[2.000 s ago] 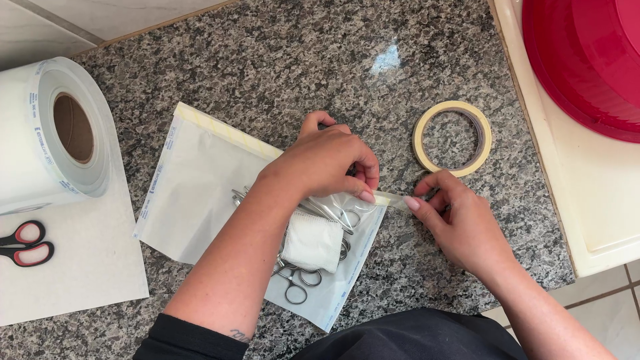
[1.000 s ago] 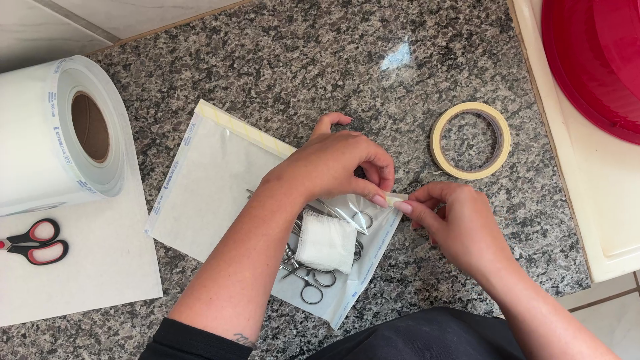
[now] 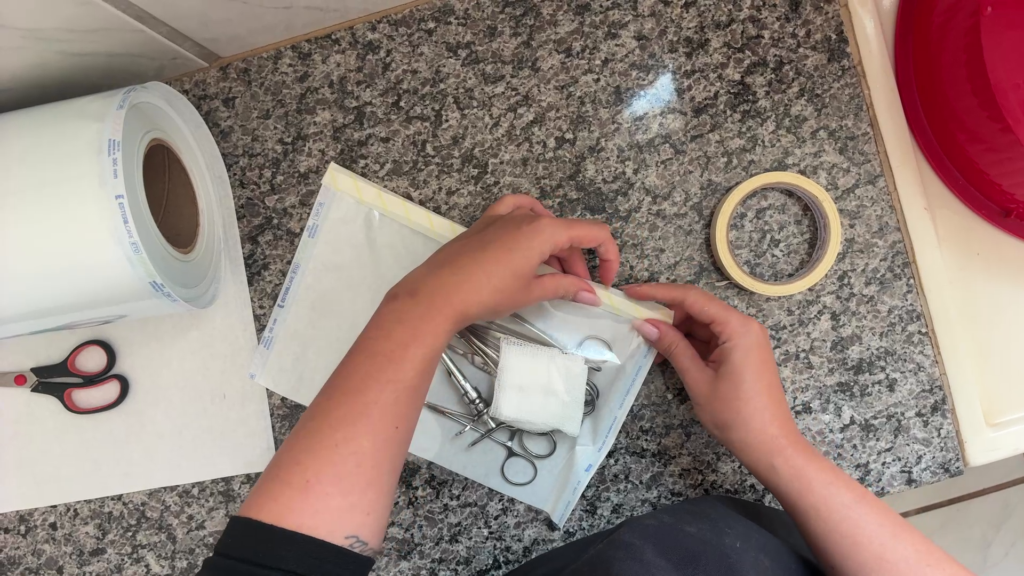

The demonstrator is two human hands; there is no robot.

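Observation:
A sterilization pouch, clear over white with printed edges, lies slanted on the granite counter. Inside it are steel ring-handled instruments and a folded white gauze pad. Striped masking tape runs along its folded upper edge. My left hand lies across the pouch, thumb and fingers gripping the taped edge near its right end. My right hand pinches the right corner of that edge between thumb and fingers. Part of the pouch is hidden under my left forearm.
A large roll of pouch material stands at the left, its sheet running under red-and-black scissors. A roll of masking tape lies right of the pouch. A red plastic basin sits on a cream surface at the right.
The tape end that stuck out toward my right hand two seconds ago now lies along the pouch's corner. My right hand has closed in on that corner. The view has shifted slightly.

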